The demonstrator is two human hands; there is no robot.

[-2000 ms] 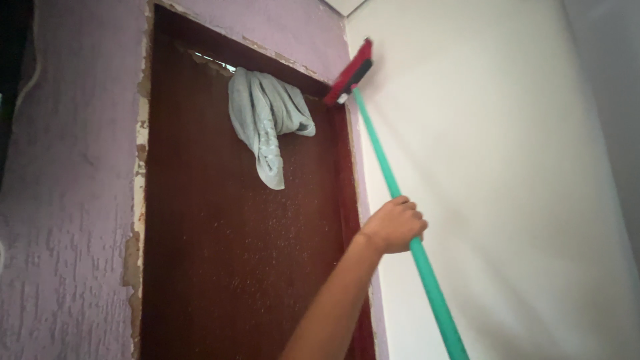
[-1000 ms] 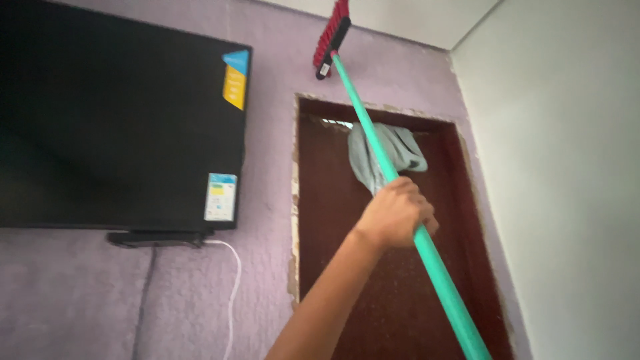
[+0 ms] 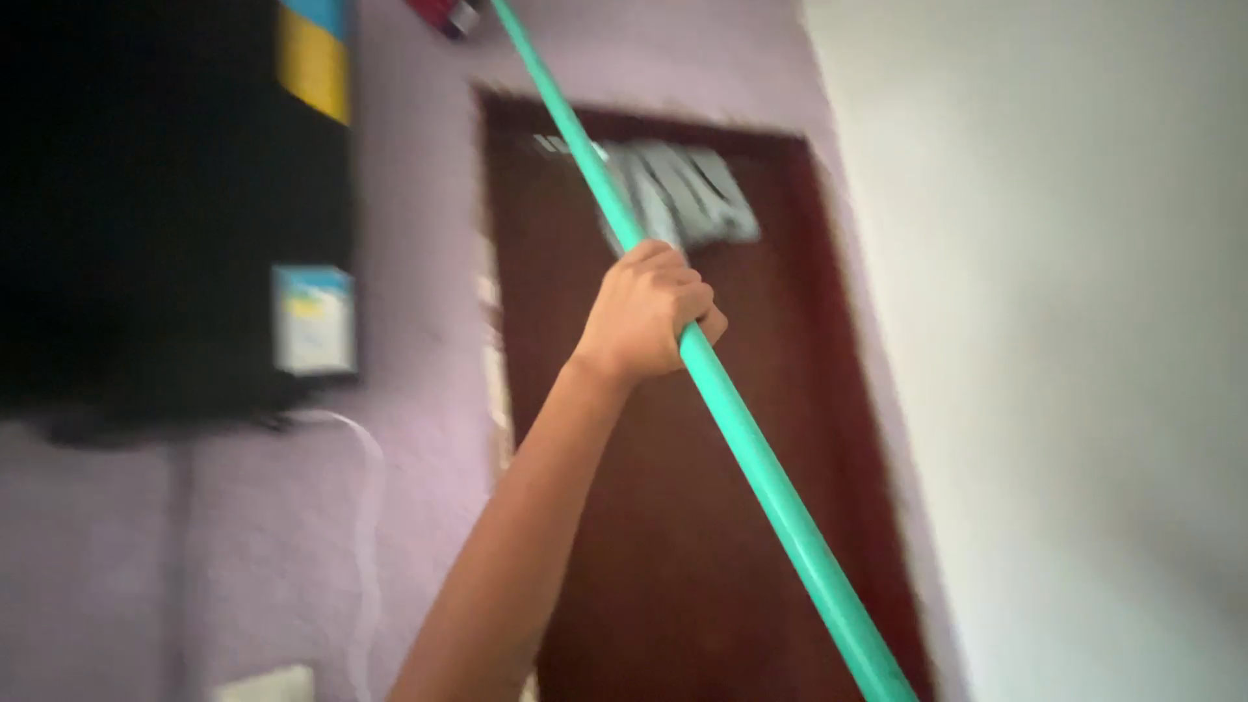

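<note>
My left hand [image 3: 655, 310] is closed around the green pole [image 3: 756, 444] of a broom, at mid-height in the view. From the hand, the pole slants up to the left and down to the right, past the bottom edge. Only a corner of the red and black broom head [image 3: 447, 14] shows at the top, in front of or against the purple wall. Behind the pole, a grey cloth [image 3: 697, 190] hangs at the top of a dark red-brown door [image 3: 673, 546]. My right hand is out of view.
A dark flat-screen television [image 3: 166, 214] with stickers is on the left, a white cable [image 3: 369, 507] hanging below it. A pale box or plate [image 3: 265, 685] shows low at left. The purple wall [image 3: 419, 292] surrounds the doorway; a white wall [image 3: 1053, 292] stands at right.
The broom head has moved from the white wall's corner by the doorway to the purple wall above it, then left toward the television. My left hand keeps its grip. The view has swung left.
</note>
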